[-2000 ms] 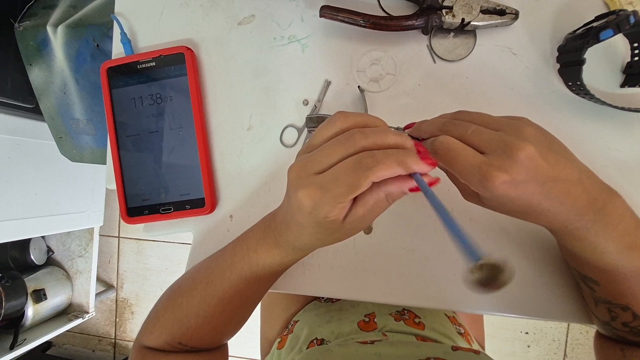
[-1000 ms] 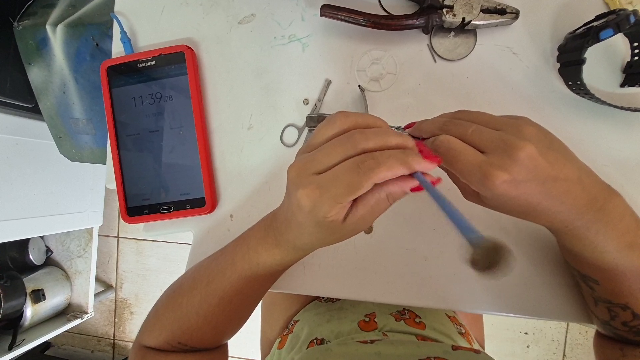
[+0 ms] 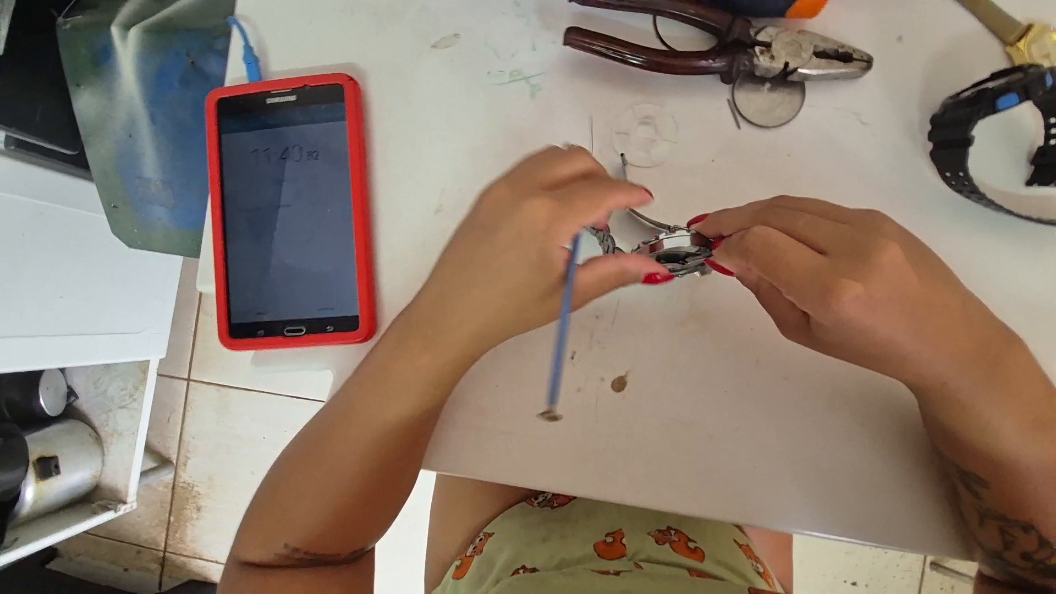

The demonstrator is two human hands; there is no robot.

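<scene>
A metal wristwatch (image 3: 675, 252) with a link bracelet is held on edge above the white table. My right hand (image 3: 825, 272) pinches its case from the right. My left hand (image 3: 536, 239) is at the watch's left side, thumb tip by the case and index finger raised off it. A thin blue tool (image 3: 562, 330) with a small round end is tucked in my left hand and points down toward the table edge. Part of the bracelet is hidden behind the left fingers.
Red-cased tablet (image 3: 360, 214) at left with a blue cable (image 3: 247, 54). Brown-handled pliers (image 3: 652, 58) lie at the top by a round glass disc (image 3: 769, 101); a clear plastic disc (image 3: 645, 134) is nearer. A black watch (image 3: 949, 140) and a gold-coloured watch (image 3: 1031, 45) lie at right.
My left hand has turned and its fingers have opened out, so the watch shows between my hands. The blue tool has swung from pointing down-right to pointing nearly straight down.
</scene>
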